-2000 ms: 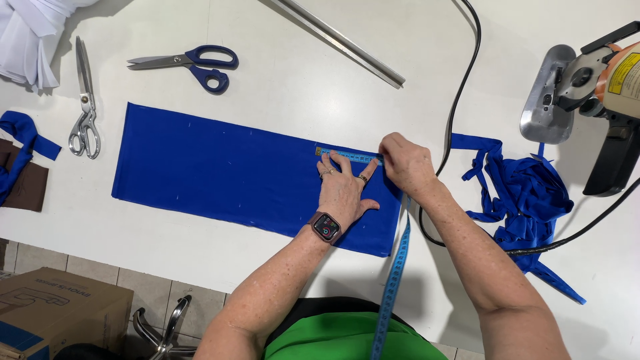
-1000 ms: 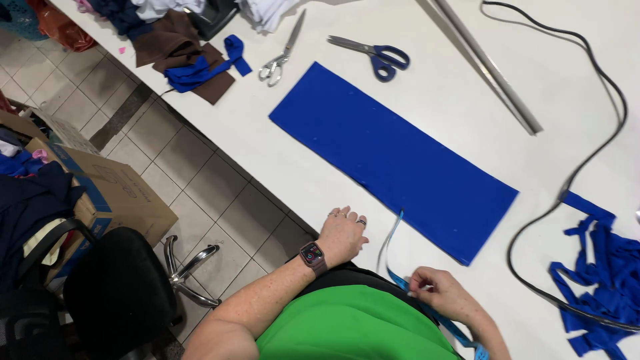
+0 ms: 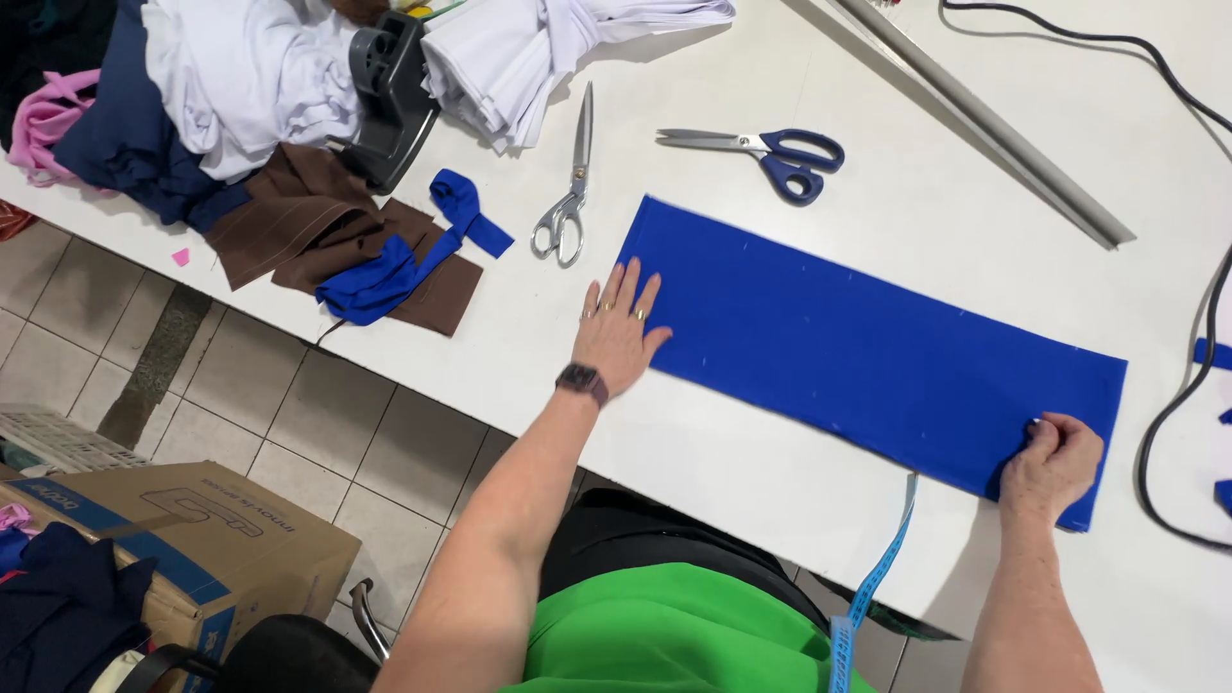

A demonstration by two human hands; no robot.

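A long rectangle of blue fabric (image 3: 866,356) lies flat on the white table, with small pale marks on it. My left hand (image 3: 619,327) rests with fingers apart over the fabric's left end and the table beside it. Above the right end is my right hand (image 3: 1051,462), fingers bent together, with a small dark thing at the fingertips that I cannot make out. A blue tape measure (image 3: 881,568) runs from the fabric's near edge down over my green top. Beyond the fabric lie blue-handled scissors (image 3: 794,159) and, to their left, all-metal scissors (image 3: 571,197).
A metal bar (image 3: 991,120) lies at the upper right, near a black cable (image 3: 1150,452). Brown fabric pieces (image 3: 438,289), white garments (image 3: 255,77) and a black tape dispenser (image 3: 390,106) occupy the left side. Below stand a cardboard box (image 3: 279,510) and a black chair (image 3: 289,654).
My left hand has moved from the table's near edge onto the fabric's left end. My right hand has left the tape measure near my body and is now over the fabric's right end.
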